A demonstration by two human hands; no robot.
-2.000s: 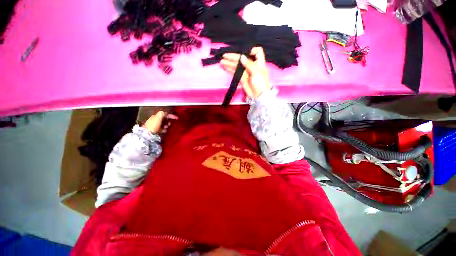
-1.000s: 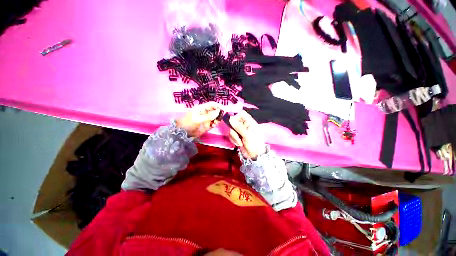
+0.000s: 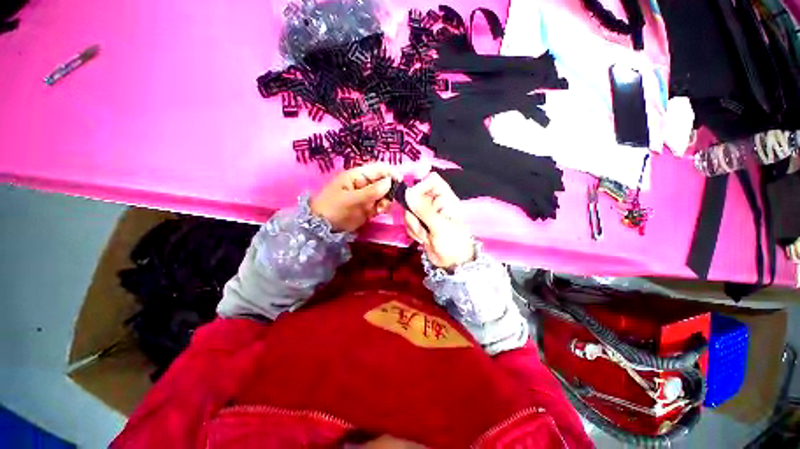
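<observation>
My left hand (image 3: 353,197) and my right hand (image 3: 436,217) meet just above the front edge of the pink table. Between their fingertips is a small black piece (image 3: 399,192), with a black webbing strip in my right hand. The left hand's fingers pinch a dark bit that looks like a buckle, partly hidden by the fingers. A loose heap of black plastic buckles (image 3: 358,96) lies just beyond my hands. A stack of black webbing strips (image 3: 491,153) lies right of the heap.
A clear plastic bag (image 3: 329,31) sits behind the buckles. A phone (image 3: 628,105) lies on white cloth (image 3: 575,131). Snips (image 3: 594,212) and keys (image 3: 633,213) lie right, another slim tool (image 3: 72,65) left. Wide webbing (image 3: 707,226) hangs over the edge. A cardboard box (image 3: 105,338) stands below left.
My left hand has come up from below the table edge to meet my right hand. The right hand has left the strip stack. The view has shifted, then moved slightly closer over the last second.
</observation>
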